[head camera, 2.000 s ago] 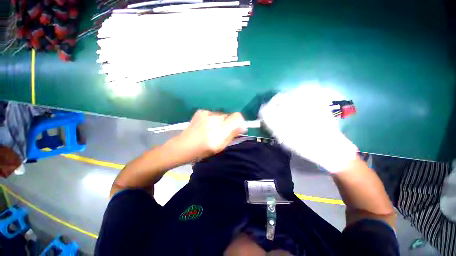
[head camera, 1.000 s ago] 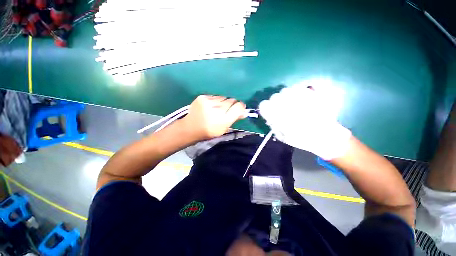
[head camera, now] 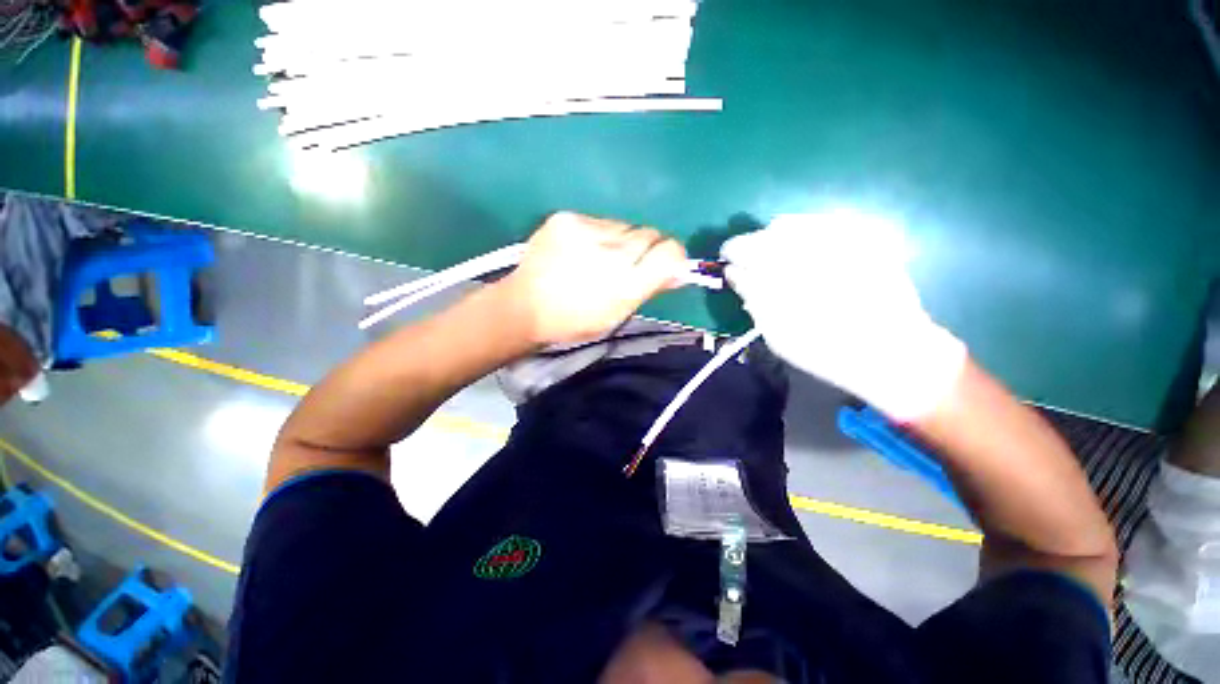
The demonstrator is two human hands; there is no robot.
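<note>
My bare left hand (head camera: 589, 278) is closed on thin white tubes (head camera: 442, 282), whose loose ends point left past the bench edge. My gloved right hand (head camera: 843, 301) is closed on a wire harness; its dark and red wires (head camera: 709, 269) show in the short gap between my hands, beside a white tube end. One sleeved leg (head camera: 689, 394) hangs down-left from the right hand, with fine wire ends at its tip. The connector is hidden in the glove, which is glaring white.
A wide pile of white sleeving (head camera: 482, 60) lies on the green bench (head camera: 990, 174). Red-and-black connectors (head camera: 141, 27) lie at the far left. Blue stools (head camera: 141, 294) stand on the floor at left. Another person's arm and white glove (head camera: 1177, 561) are at the right edge.
A sleeved leg now hangs from my right hand, absent two seconds ago. The red-and-black connector seen then beyond the glove is hidden. The bench and pile sit higher in the picture.
</note>
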